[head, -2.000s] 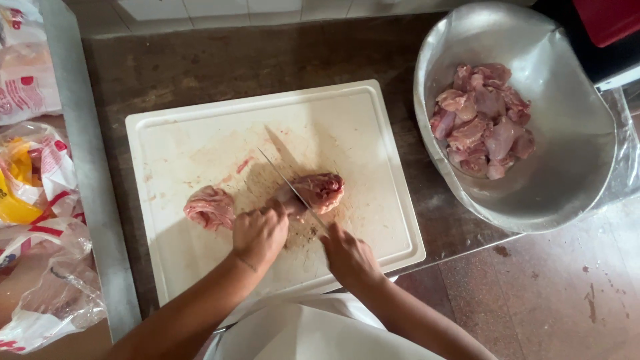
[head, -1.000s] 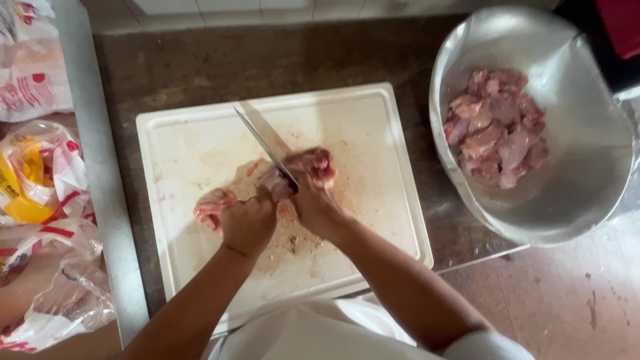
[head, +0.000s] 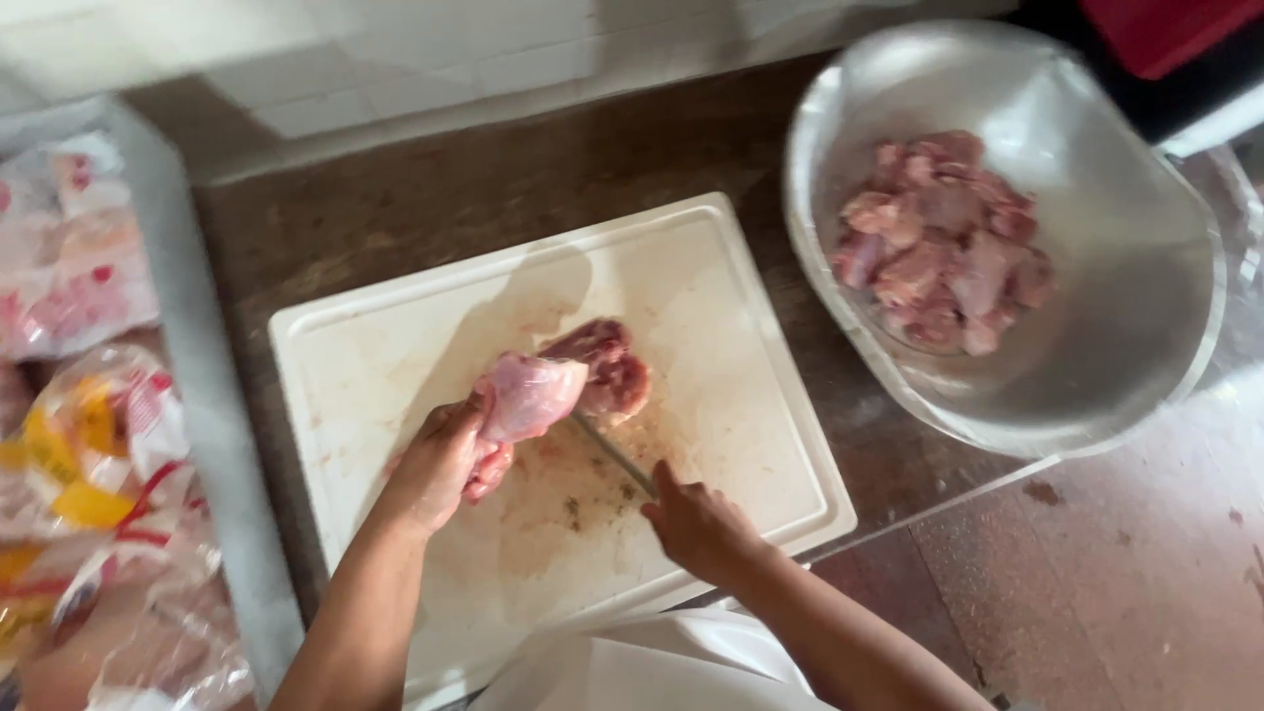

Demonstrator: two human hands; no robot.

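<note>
My left hand (head: 449, 464) grips pieces of raw meat, a pale pink one (head: 533, 395) held up over the white cutting board (head: 731, 494) and a smaller part hanging below the fingers. In my right hand (head: 701, 518) is a knife (head: 614, 454), its blade pointing up and left, its tip hidden behind the held meat. A darker red piece of raw meat (head: 614, 370) lies on the board just beyond the blade. Reddish smears and dark specks mark the board's surface.
A large metal basin (head: 1116, 365) with several raw meat pieces (head: 948, 242) stands to the right of the board. On the left, behind a grey metal edge (head: 212, 395), lie plastic bags (head: 109, 444) of meat. A tiled wall (head: 395, 69) runs along the back of the dark counter (head: 326, 217).
The left hand has lifted the pale meat off the board. The right hand has moved away from the meat toward the near right with the knife. The view has shifted.
</note>
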